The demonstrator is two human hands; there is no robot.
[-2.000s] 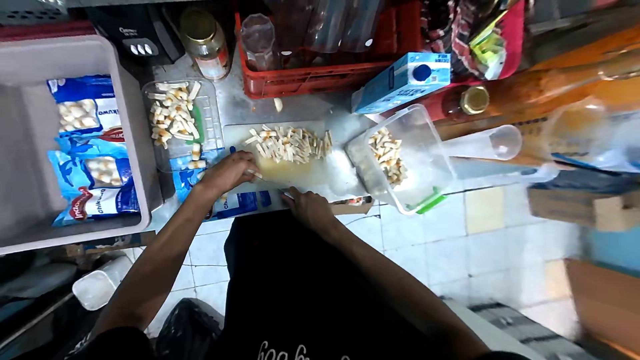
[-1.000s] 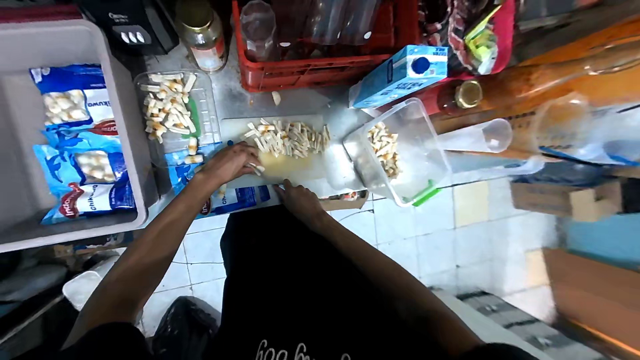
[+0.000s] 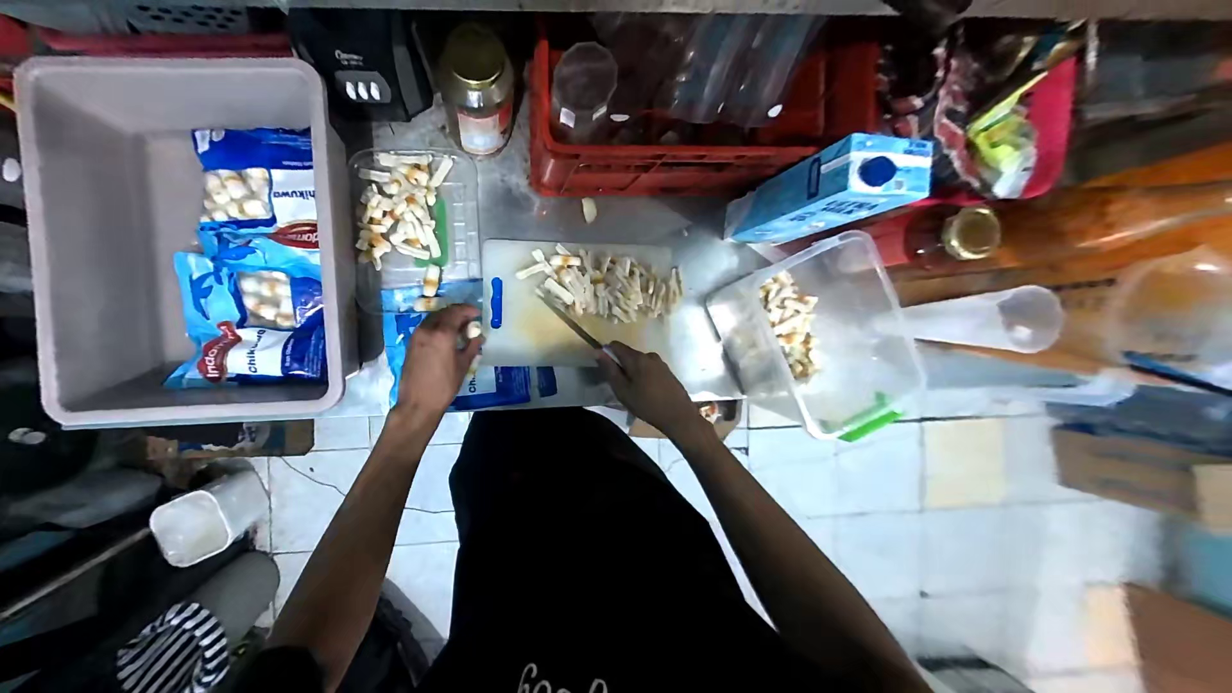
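Observation:
A white cutting board [image 3: 510, 332] lies on the metal counter with a heap of cut chikuwa strips [image 3: 616, 286] along its far half. My right hand [image 3: 647, 380] grips the handle of a knife [image 3: 575, 325], whose blade points up-left to the heap. Between the fingers of my left hand [image 3: 438, 361] is a piece of chikuwa [image 3: 473, 329], left of the board. A blue chikuwa pack [image 3: 505, 385] lies partly under the board's near edge. More strips fill a clear tray [image 3: 467, 207] at the left and a clear plastic tub [image 3: 847, 337] at the right.
A grey bin [image 3: 337, 289] with chikuwa packs stands far left. Behind the board are a glass jar [image 3: 478, 87], a red crate [image 3: 674, 168] with clear containers and a blue-white carton [image 3: 818, 197]. A capped bottle [image 3: 970, 233] and a clear plastic cup [image 3: 1020, 318] lie right.
The knife in my right hand now points up-left with its blade in plain view by the strips. My right hand has moved right, away from my left hand.

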